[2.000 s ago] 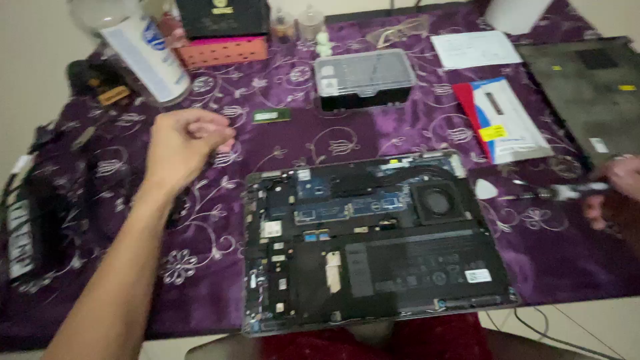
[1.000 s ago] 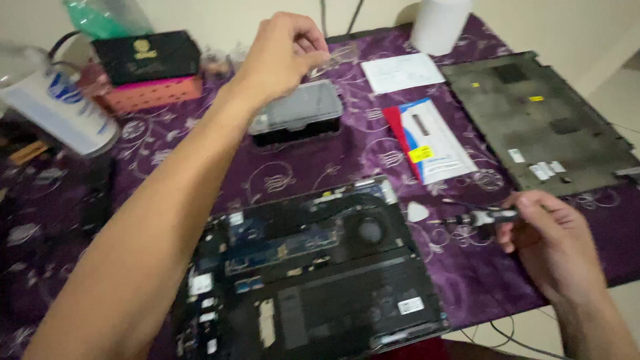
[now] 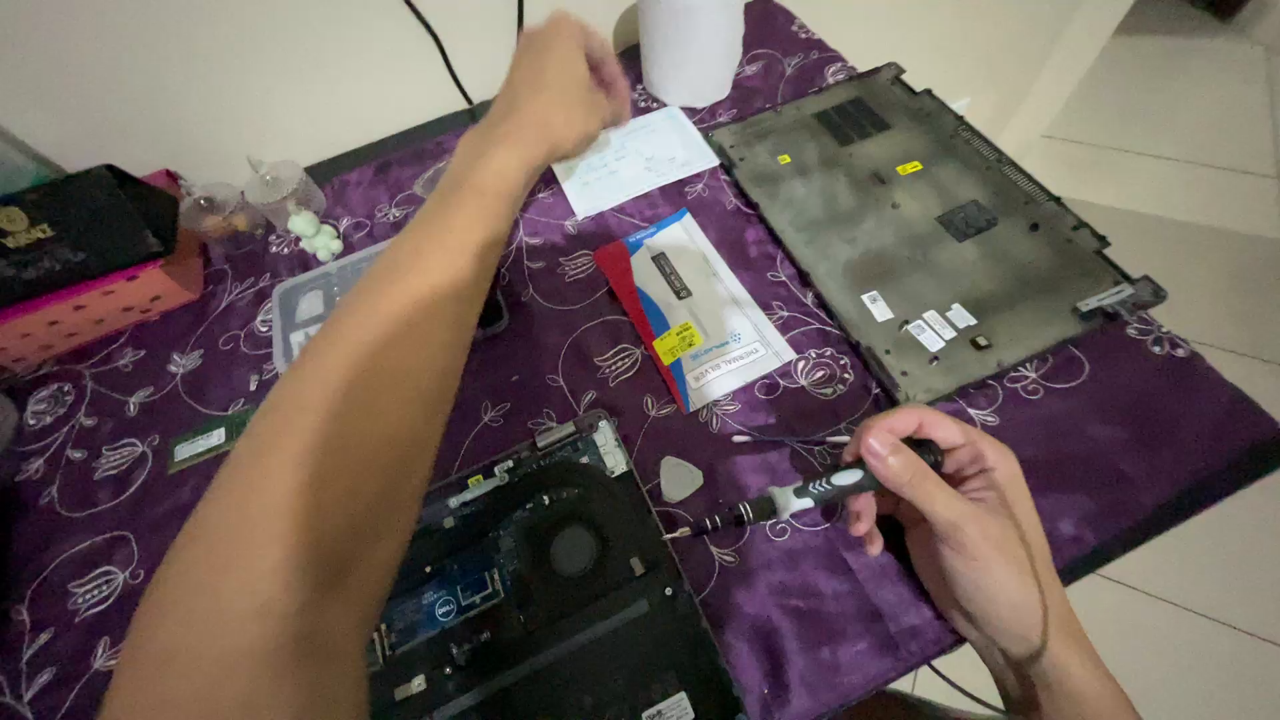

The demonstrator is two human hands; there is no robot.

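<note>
My right hand (image 3: 940, 500) holds a precision screwdriver (image 3: 790, 500) by its dark and grey handle. The tip points left, at the right edge of an opened Dell laptop base (image 3: 590, 630) with its fan and board bare. My left hand (image 3: 570, 90) is over the far edge of a white written paper (image 3: 640, 165); its fingers are blurred and whether they hold anything is hidden. Beside the screwdriver lie a grey guitar-pick-shaped opening pick (image 3: 681, 479) and a cotton swab (image 3: 785, 438). A memory module (image 3: 210, 440) lies left of my left forearm.
A thermal paste packet (image 3: 700, 310) lies mid-table, with the laptop's bottom cover (image 3: 920, 230) to its right. A clear-lidded plastic case (image 3: 310, 300) is partly behind my left forearm. A white roll (image 3: 690, 50) stands at the back. Stacked boxes (image 3: 90, 250) and a small figurine (image 3: 315, 235) sit at left.
My left hand has moved from near the memory module, past the plastic case, to the white paper at the back. My right hand keeps the screwdriver. The view has shifted right.
</note>
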